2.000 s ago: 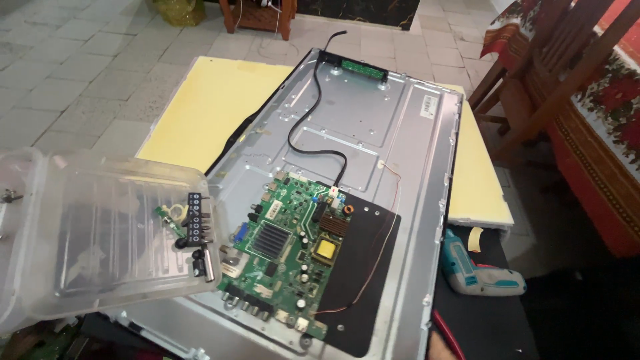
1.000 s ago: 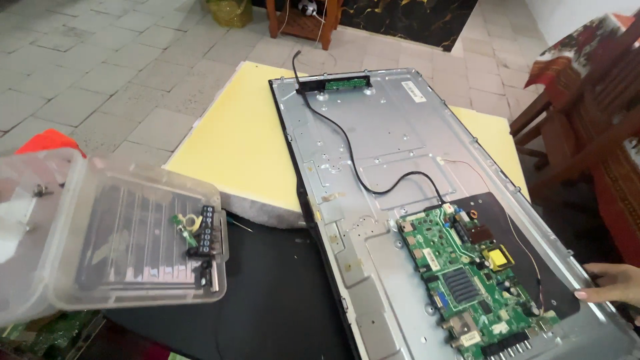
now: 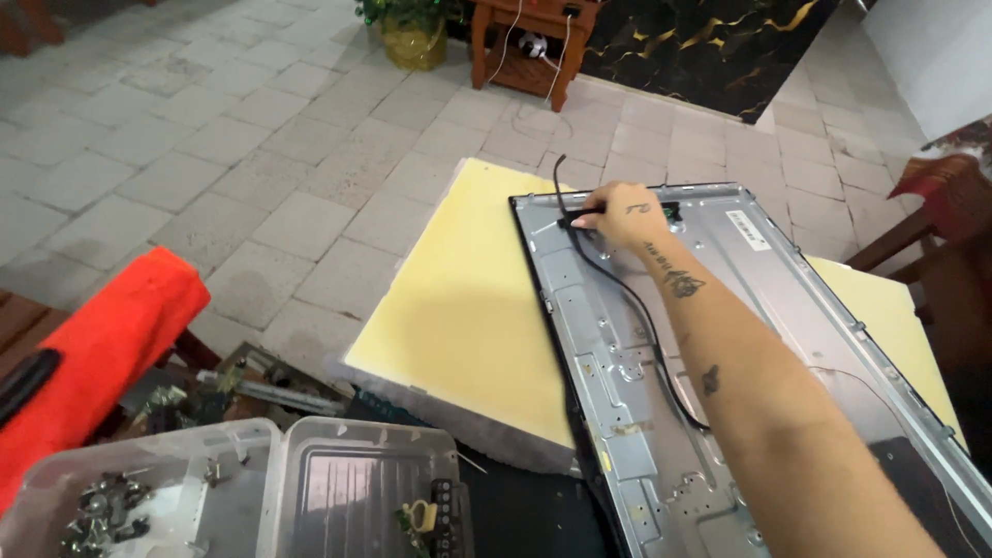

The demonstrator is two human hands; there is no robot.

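Observation:
My right hand [image 3: 624,217] reaches in from the lower right, back of the hand up. Its thumb and fingers are at the left end of a black plastic bracket [image 3: 570,219] on the far edge of a grey metal television back panel [image 3: 620,341]; the grip is partly hidden. A green circuit board [image 3: 673,211] shows just right of the hand. A black cable [image 3: 639,306] passes beside the fingertips and runs down the panel, then under my forearm. A thin reddish wire [image 3: 876,387] lies on the right. My left hand is out of view.
Yellow-topped sheets [image 3: 457,310] lie beneath the panel. At the lower left stands an open clear plastic box [image 3: 271,465] with screws [image 3: 105,508] and a black bit holder [image 3: 443,504]. A red cloth-like object [image 3: 124,333] and metal scrap [image 3: 271,387] are beside it. A wooden chair [image 3: 922,225] stands right.
My right hand has moved from the panel's right edge to the black bracket at its far end. The view has shifted, and the large green circuit board is no longer visible.

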